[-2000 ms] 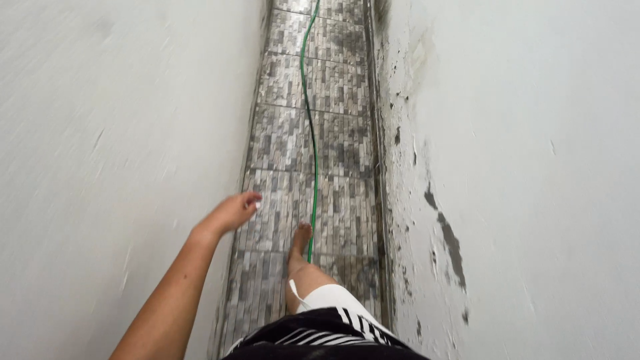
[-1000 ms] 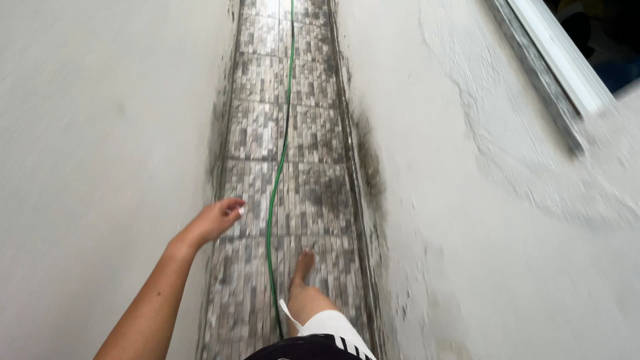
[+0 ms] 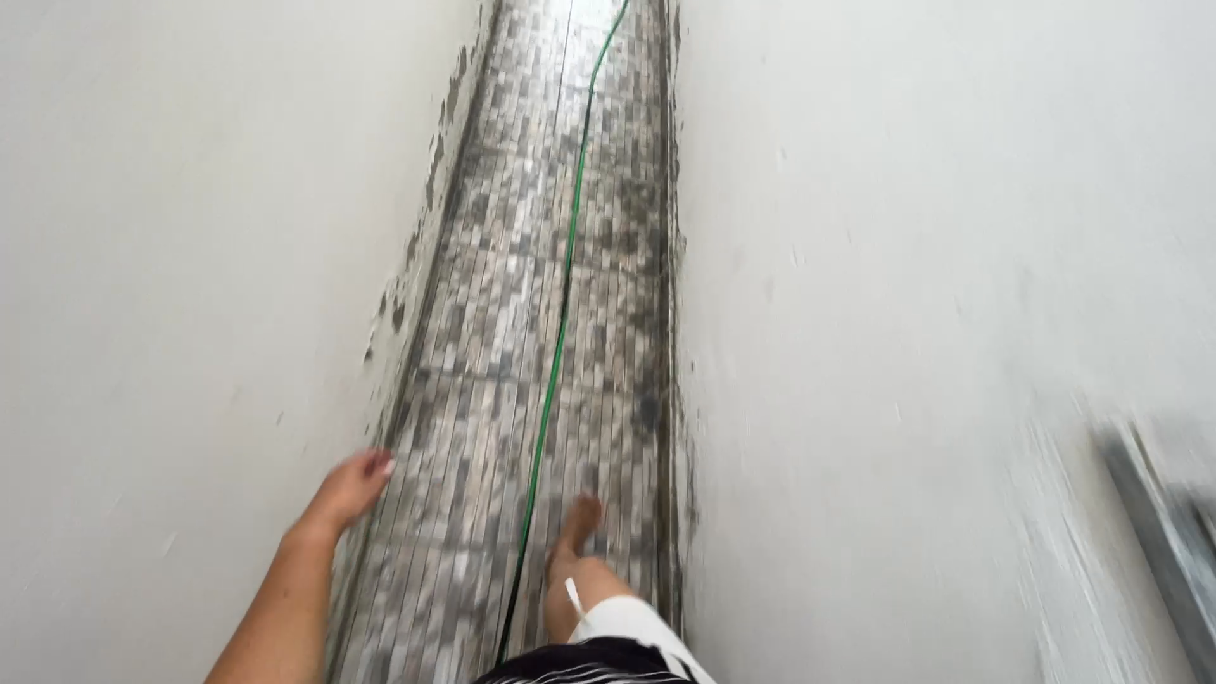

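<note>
My left hand (image 3: 353, 487) hangs in the air at the lower left, its fingers loosely curled and blurred, near the foot of the left wall. Whether anything small lies within its fingers cannot be made out. Right of it, a green hose (image 3: 554, 366) runs lengthwise along the tiled floor (image 3: 475, 408), touched by no visible hand. My right hand is out of view. My bare foot (image 3: 584, 513) is just right of the hose, below white shorts (image 3: 622, 617) and a dark striped top.
Pale walls with peeling paint stand close on both sides, the left wall (image 3: 209, 237) and the right wall (image 3: 855, 237). The narrow floor between them shines as if wet at the far end. A blurred grey ledge (image 3: 1159, 551) shows at the lower right.
I have moved along the passage. The window-like frame at the upper right one second ago is out of view there; a grey ledge now shows at the lower right.
</note>
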